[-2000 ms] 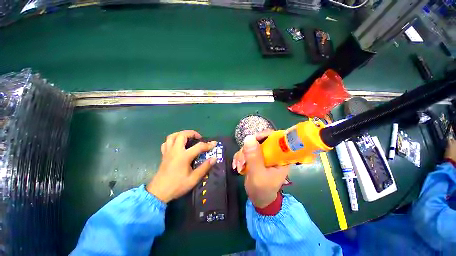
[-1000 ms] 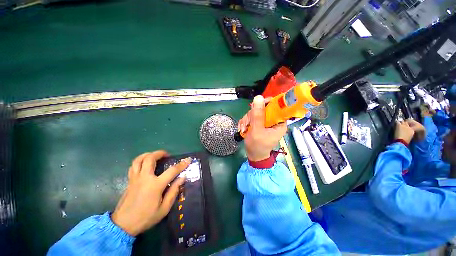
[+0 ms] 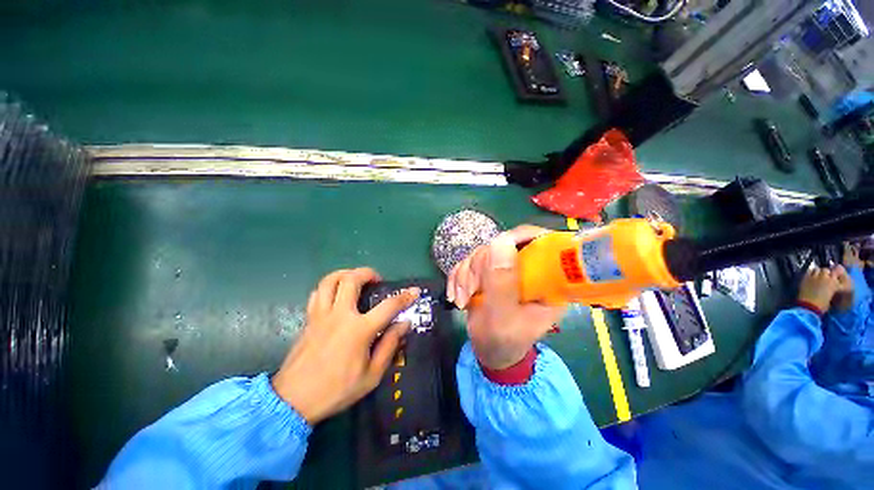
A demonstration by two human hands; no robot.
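Observation:
An open dark phone body lies on a flat black holding fixture in front of me. A silvery circuit board sits at its far end. My left hand rests on the phone's far left side, with thumb and index fingertips on the board. My right hand grips an orange-yellow electric screwdriver with a black sleeve at its rear. Its tip is hidden by my fingers, to the right of the board. A round speckled screw dish lies just beyond my right hand.
Clear stacked blister trays stand at left. A pale rail crosses the green bench. A red pouch lies by the metal post. A white tray holds a phone at right. Another person's blue sleeve is at far right.
Since one second ago, the screwdriver has come back from over the screw dish toward the phone. The view has shifted. My left hand has stayed on the board.

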